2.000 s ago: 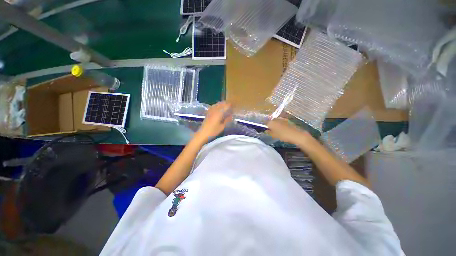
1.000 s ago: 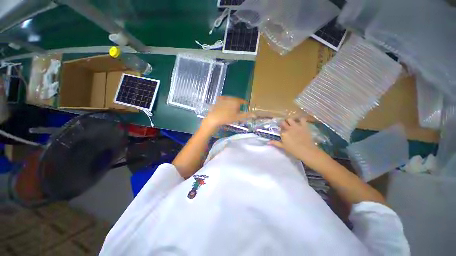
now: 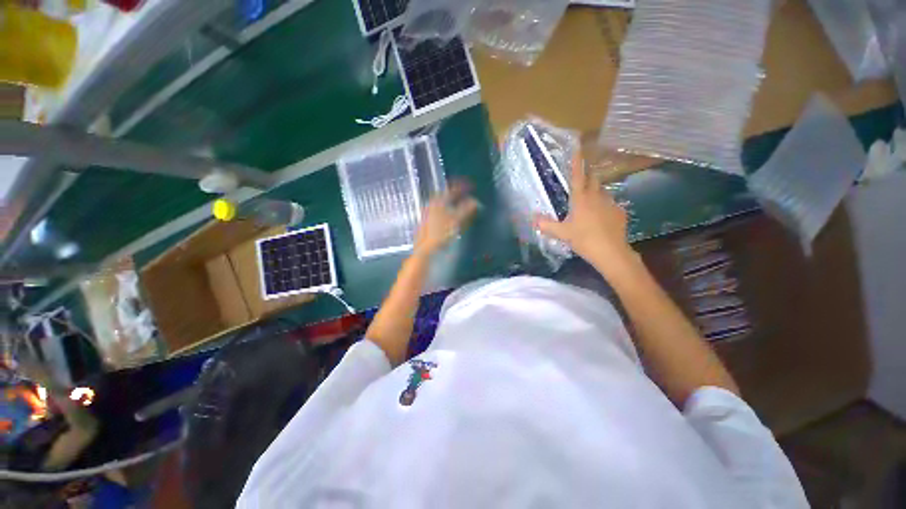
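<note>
A bagged panel (image 3: 545, 171) in clear shiny plastic stands tilted near the bench front, its dark face and white edge showing. My right hand (image 3: 593, 216) holds it from the right side, fingers and thumb spread around it. My left hand (image 3: 444, 221) is blurred, fingers apart and empty, beside other bagged panels (image 3: 381, 202) lying flat on the green bench. A bare solar panel (image 3: 297, 262) with a white lead lies left of them. Another bare panel (image 3: 434, 70) lies farther back.
A small open carton (image 3: 195, 288) and a yellow-capped bottle (image 3: 266, 213) are at left. A cardboard sheet (image 3: 551, 89) bears an empty ribbed bag (image 3: 685, 84). A large carton (image 3: 795, 328) with bagged panels (image 3: 713, 290) inside is below right. A fan (image 3: 243, 408) is at lower left.
The bagged panel has come up from against my shirt and now stands tilted over the bench in my right hand. My left hand has come away from it. The camera view has turned.
</note>
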